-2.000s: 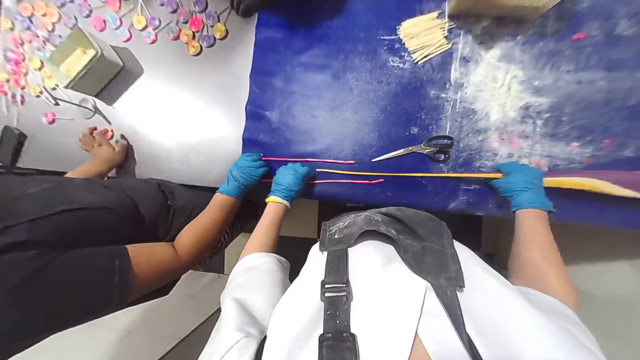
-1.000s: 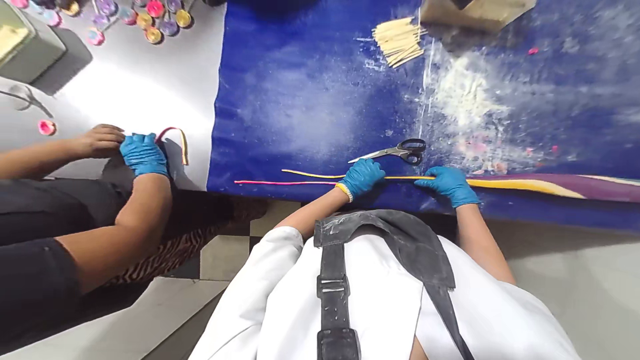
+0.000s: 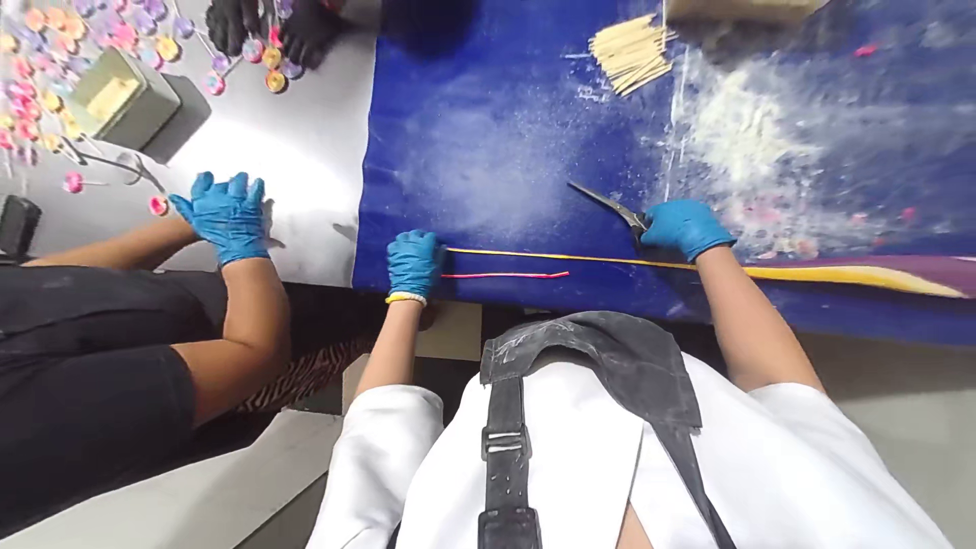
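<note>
On the blue work surface lies a long yellow and purple candy-like strand (image 3: pixel 846 274), thick at the right and drawn out thin to the left. My left hand (image 3: pixel 414 265), in a blue glove, rests at the thin left end with its fingers curled; whether it grips the strand is hard to tell. A short pink strand (image 3: pixel 507 275) lies just below the thin one and reaches that hand. My right hand (image 3: pixel 686 230), also gloved, is closed around the handles of black-handled scissors (image 3: pixel 610 203), whose blades point up and left.
A bundle of short sticks (image 3: pixel 631 55) and white powder (image 3: pixel 751 130) lie farther back. At left, a co-worker's gloved hand (image 3: pixel 225 217) is on the pale surface (image 3: pixel 305 145), near many colourful lollipops (image 3: pixel 122 34) and a grey-green container (image 3: pixel 130 99). Another person's dark-gloved hands (image 3: pixel 305 34) show at the top.
My hands have moved apart. My right hand has left the strand and taken the scissors, which lay on the surface before. The other person's dark gloves have come into view.
</note>
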